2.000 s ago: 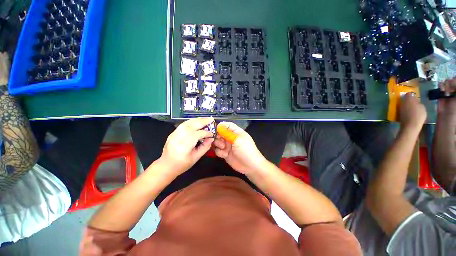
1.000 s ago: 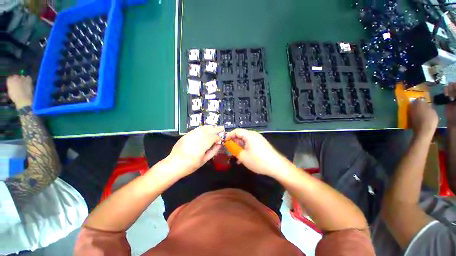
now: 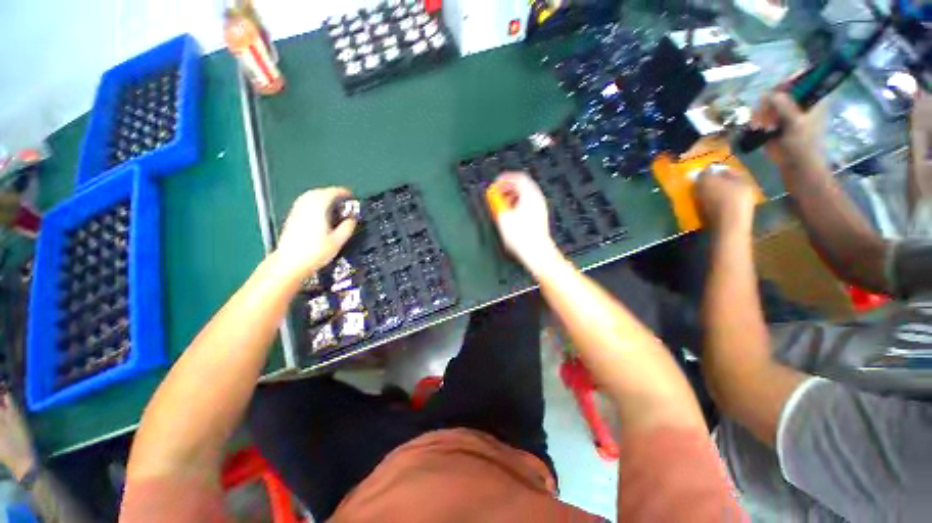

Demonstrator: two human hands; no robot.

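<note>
My left hand (image 3: pixel 312 233) is over the upper left of the left blister tray (image 3: pixel 414 260), fingers curled. A small dark and white module (image 3: pixel 345 209) shows at its fingertips; I cannot tell if it is gripped or seated. White-topped modules (image 3: pixel 351 298) fill the visible left pockets; my hand hides others. My right hand (image 3: pixel 523 217) is over the left part of the right blister tray (image 3: pixel 583 209). A bright orange piece (image 3: pixel 499 197) is at its fingers, either a finger cot or a small tool. Whether these fingers hold a part is hidden.
Two blue totes (image 3: pixel 148 271) with dark parts are on the left. A bottle (image 3: pixel 253 51) stands by the table joint. A filled far tray (image 3: pixel 388 43) is at the back. Loose dark parts (image 3: pixel 623 97) lie right, beside a neighbour's hands (image 3: pixel 724 194) and an orange sheet (image 3: pixel 680 192).
My hands have parted from below the table edge and moved forward, the left over the left tray, the right over the right tray. The view has tilted, showing more of the back.
</note>
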